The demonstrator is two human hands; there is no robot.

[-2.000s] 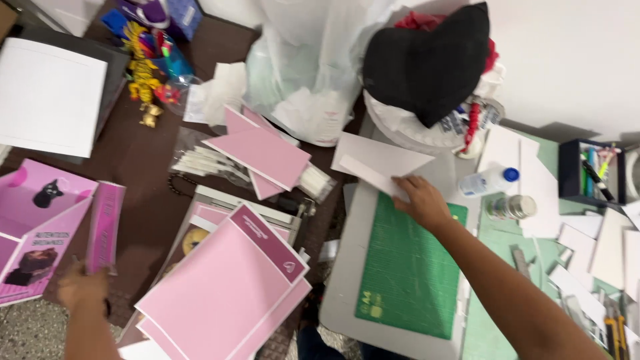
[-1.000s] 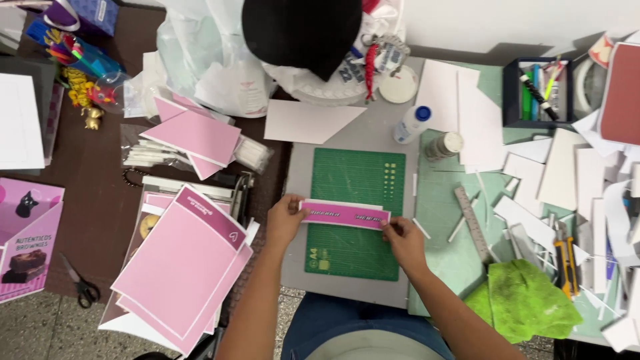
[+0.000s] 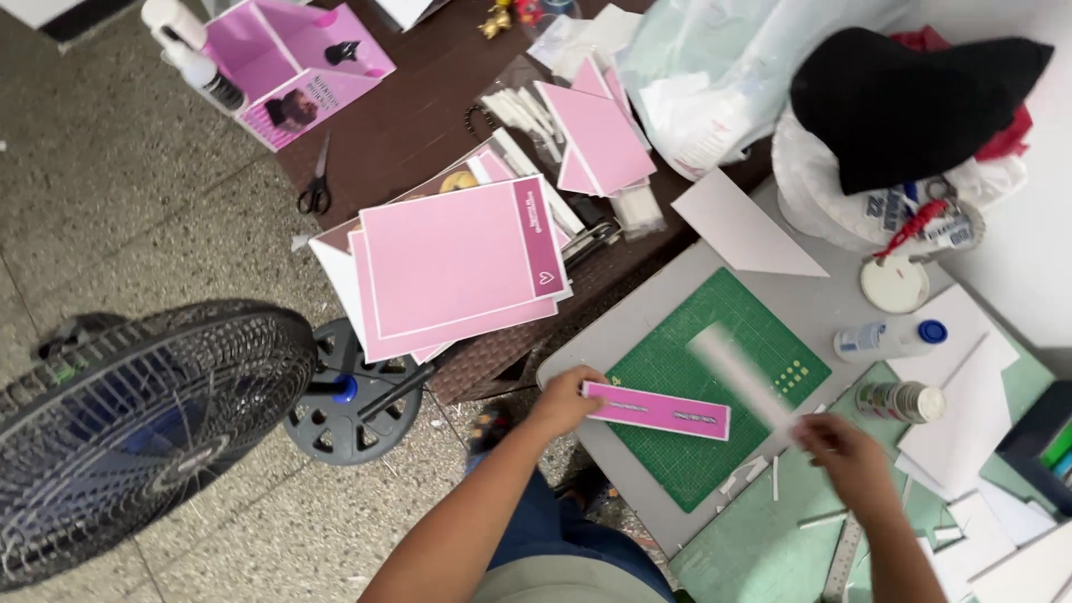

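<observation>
My left hand [image 3: 569, 400] pinches the left end of a printed magenta strip [image 3: 657, 410] with a white border, over the near corner of the green cutting mat [image 3: 712, 469]. To its right, my right hand [image 3: 837, 448] holds the lower end of a plain white strip [image 3: 741, 377], blurred by motion, above the mat. The two strips are apart. Beyond the mat a white trapezoid sheet [image 3: 741, 226] lies at the grey table's edge. Pink printed sheets [image 3: 452, 268] are stacked on the brown table at the left.
Scissors [image 3: 316, 184] and a pink printed display box [image 3: 310, 67] are at the brown table's edge. A fan [image 3: 151, 444] stands at the left. On the right are a bottle with a blue cap [image 3: 888, 337], a small jar [image 3: 900, 402], a metal ruler [image 3: 842, 557] and paper scraps.
One second ago both hands held the ends of the magenta strip over the mat. My right hand has let it go and now holds a white strip. The view has swung and turned left.
</observation>
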